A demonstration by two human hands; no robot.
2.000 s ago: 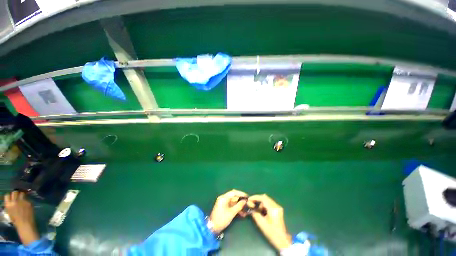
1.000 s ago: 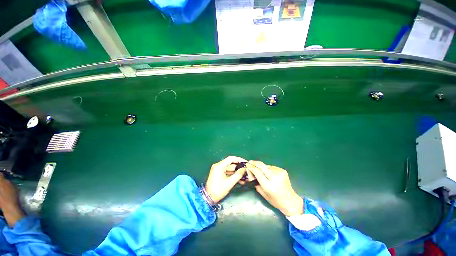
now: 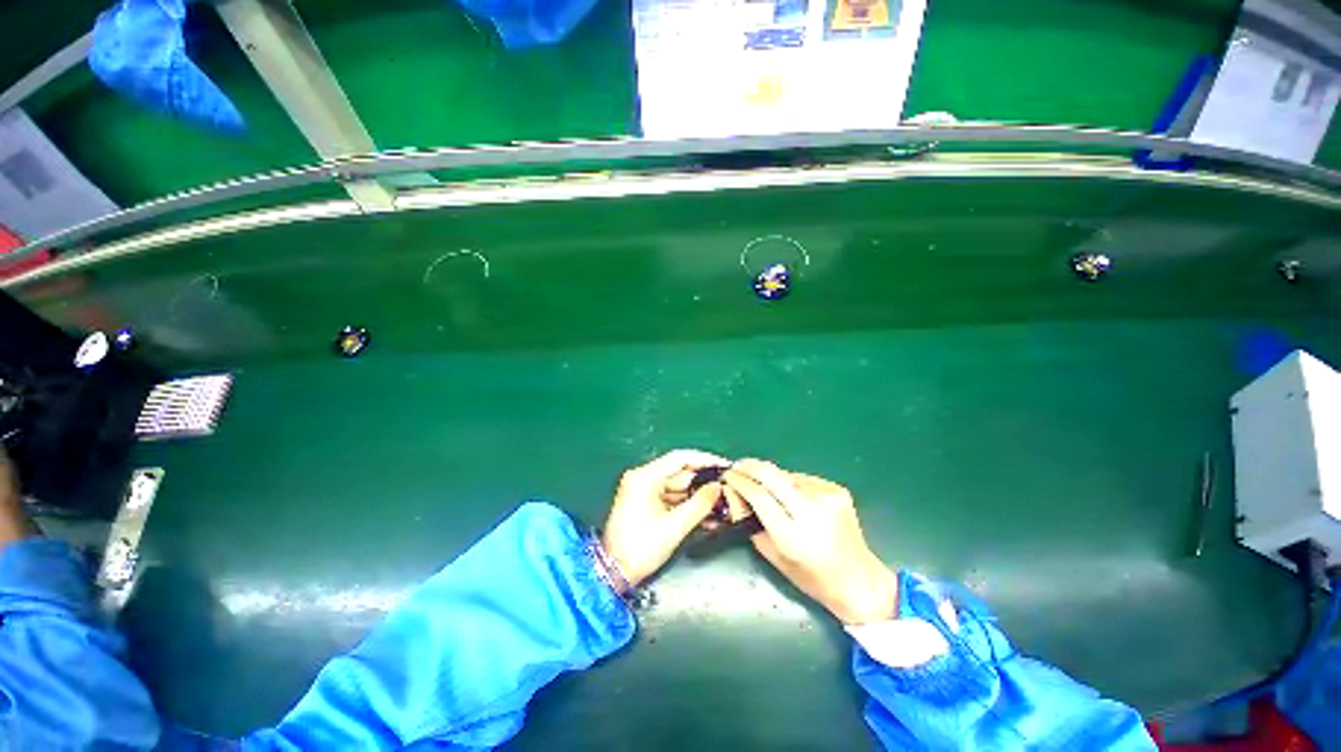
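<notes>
A small dark round part [image 3: 715, 494] is pinched between the fingertips of both my hands above the green bench. My left hand [image 3: 647, 517] holds it from the left. My right hand [image 3: 818, 538] holds it from the right, with thumb and fingertips close together on it. The fingers cover most of the part, so its details are hidden. I cannot see a tool in either hand.
Small round assemblies [image 3: 772, 281] are spaced along the green conveyor belt [image 3: 633, 279]. A white box [image 3: 1291, 453] and a thin dark tool [image 3: 1204, 503] are at right. A slotted tray [image 3: 186, 407], a metal plate [image 3: 133, 532] and another person's sleeve [image 3: 66, 646] are at left.
The view has tilted down since the first frame. The round assemblies on the belt have shifted left. My hands stay together on the part. The other person's arm at left has moved up.
</notes>
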